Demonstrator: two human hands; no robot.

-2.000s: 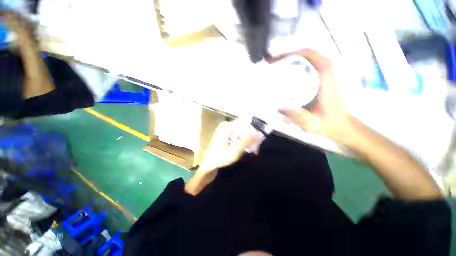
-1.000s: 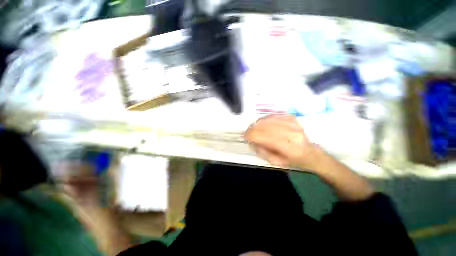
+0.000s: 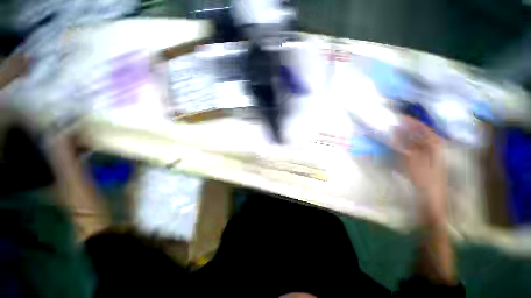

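The picture is strongly blurred. My right hand is over the right part of the bench. A long white piece, perhaps a device body, reaches up-left from my fingertips; whether I grip it is unclear. A dark blue object lies just beyond the hand. My left hand is at the bench's front edge at far left, too blurred to show its fingers or any contents. The black electric screwdriver hangs nose down over the middle of the bench.
A carton of white parts stands behind the screwdriver's left side. Purple-pink parts lie left of it. A carton with blue contents is at far right. A floor carton holds white pieces. Another person's dark sleeve is at far left.
My right hand has moved right along the bench, away from below the screwdriver. My left hand has moved up and left to the bench edge. The view has shifted slightly.
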